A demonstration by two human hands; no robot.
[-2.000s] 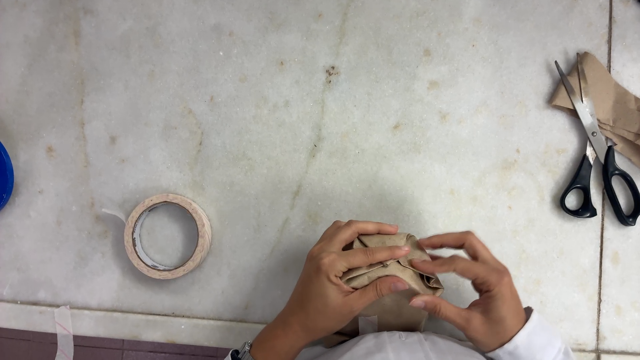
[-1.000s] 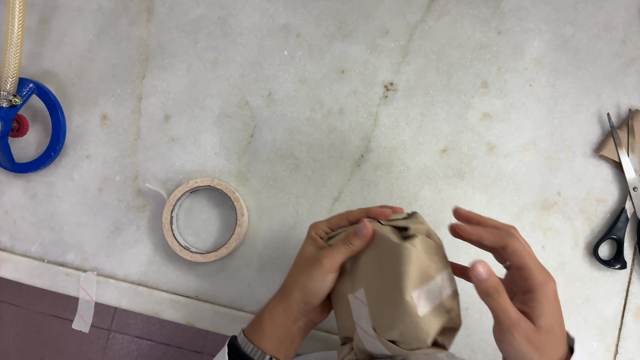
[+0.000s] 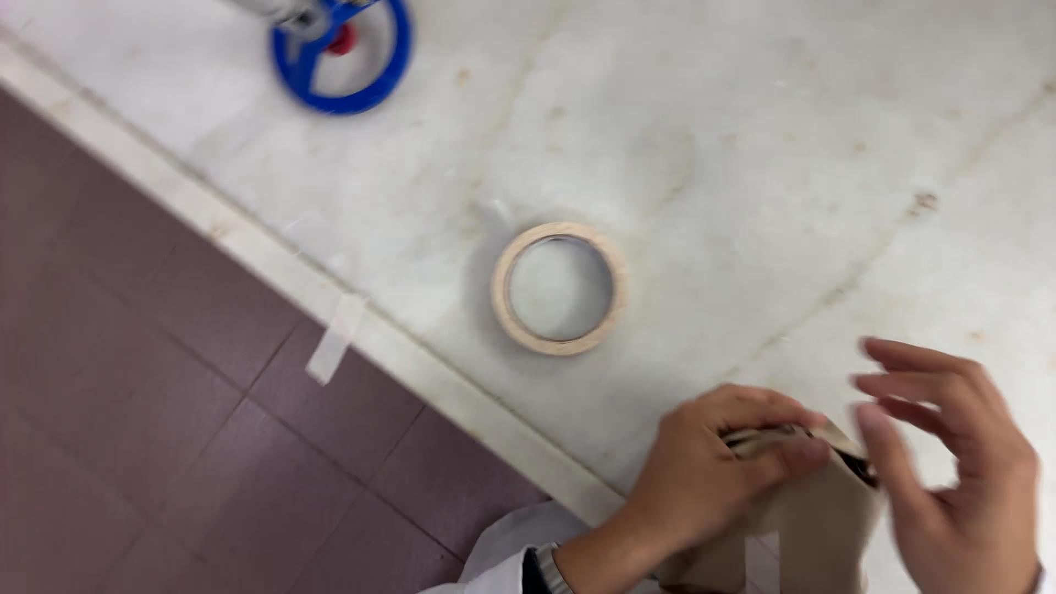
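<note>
At the lower right, my left hand (image 3: 718, 470) grips the folded top of a brown paper package (image 3: 813, 528), its thumb and fingers pinching the edge. A pale strip of tape is stuck on the package's side, and something dark shows in a gap at its top right corner. My right hand (image 3: 957, 445), slightly blurred, is just right of that corner with its fingers apart and nothing between them. A roll of masking tape (image 3: 619, 289) lies flat on the marble surface, up and left of my hands, its loose end sticking out at the upper left.
A short tape strip (image 3: 337, 340) hangs from the edge of the marble counter (image 3: 437, 371), over a purplish tiled floor (image 3: 239, 462). At the upper left lies a blue ring-shaped object (image 3: 346, 101) with a red part and a hose-like piece.
The view has swung left, and the scissors are out of frame. My right hand, on the package two seconds ago, is now off it with fingers spread. My left hand still holds the package.
</note>
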